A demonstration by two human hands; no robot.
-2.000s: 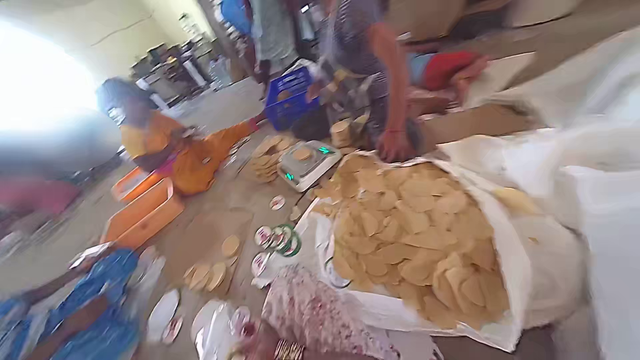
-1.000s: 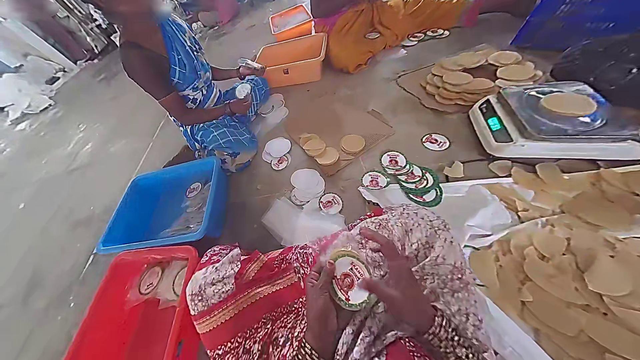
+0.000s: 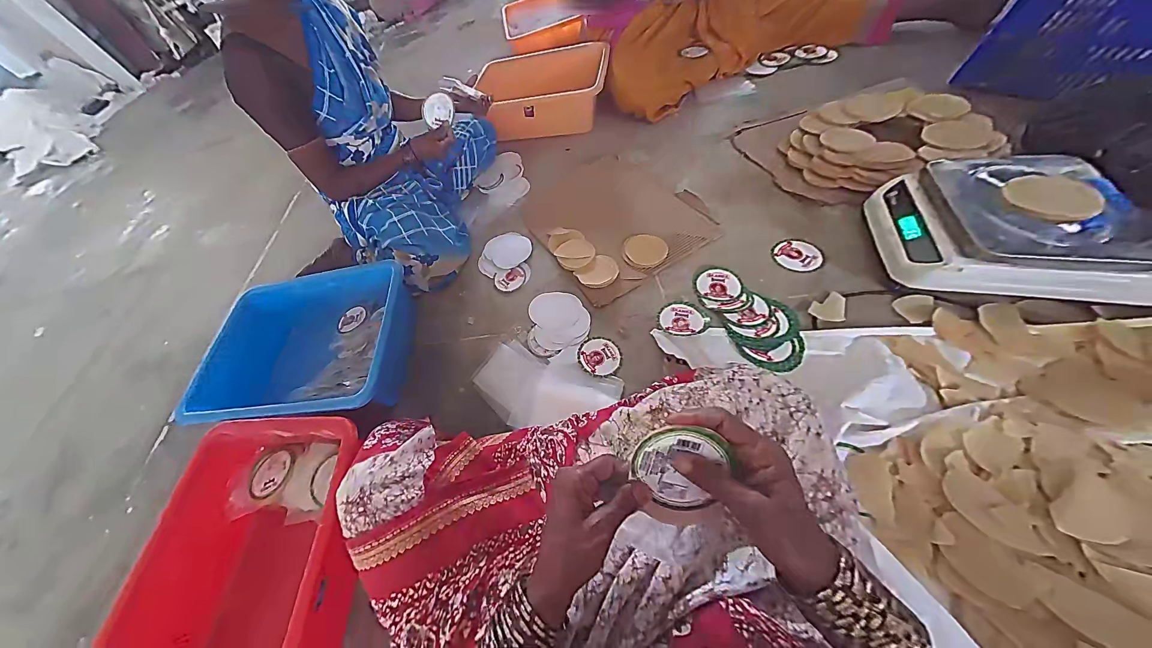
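Note:
My right hand (image 3: 760,486) holds a round, green-rimmed packet (image 3: 681,465) over my lap, its thumb across the printed face. The packet bears a barcode and writing. My left hand (image 3: 589,513) is at the packet's lower left edge, thumb and forefinger close together; whether they pinch it is unclear. In front of my lap lie overlapping green-rimmed round labels (image 3: 756,319), white paper discs (image 3: 558,319) and clear plastic sleeves (image 3: 540,382). Thin tan discs (image 3: 1035,504) are heaped in a white sack at the right.
A red tub (image 3: 225,549) and a blue tub (image 3: 292,346) stand at the left. A digital scale (image 3: 1017,229) carries a tan disc. Tan discs lie on cardboard (image 3: 621,216). A co-worker in blue (image 3: 396,171) sits beside an orange tub (image 3: 544,99); another in orange sits behind.
The round packet in my hands now shows its barcode side instead of the red-printed face. My left hand has moved from holding its side to its lower left edge.

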